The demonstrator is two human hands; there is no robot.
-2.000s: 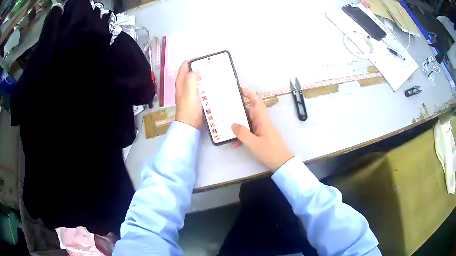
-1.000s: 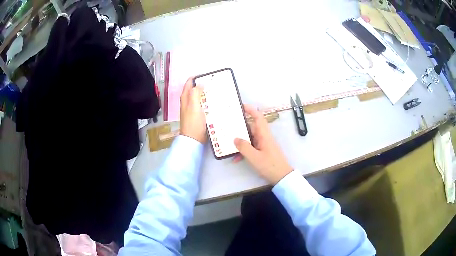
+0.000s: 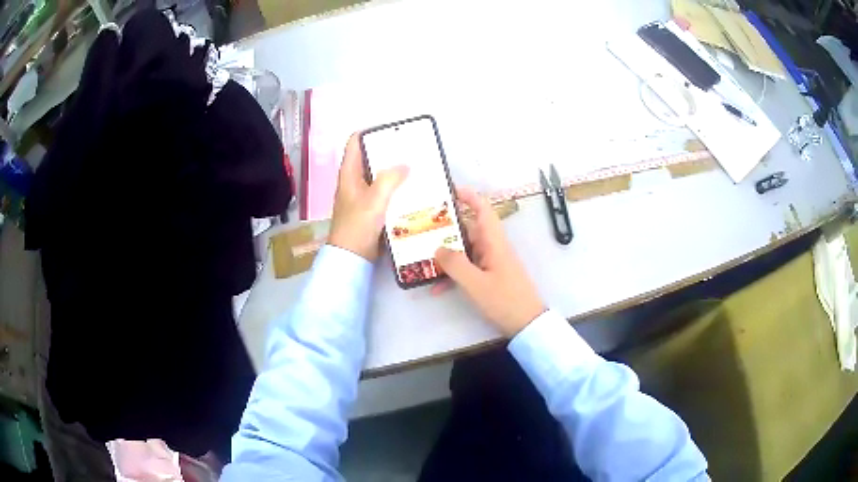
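Note:
A smartphone (image 3: 419, 188) with a black edge and a bright screen is held upright over the front part of the white-topped table (image 3: 433, 339). My left hand (image 3: 362, 202) grips its left side, with the thumb over the screen. My right hand (image 3: 489, 264) holds its lower right side, with the thumb on the lower screen. The screen shows a white page with an orange-yellow picture and a dark red block at the bottom. Dark thread snips (image 3: 557, 205) lie on the table to the right of the phone, blades pointing away from me.
A black garment heap (image 3: 150, 245) hangs over the table's left side, with pink cloth (image 3: 146, 461) below. A pink booklet (image 3: 325, 160) lies behind my left hand. A measuring tape (image 3: 607, 179) runs along the front. A dark phone-like object (image 3: 679, 55) and white sheet (image 3: 738, 141) lie at right.
The phone's screen has changed from a list with red marks to a page with a picture. My left thumb has moved further over the screen. The view has shifted slightly.

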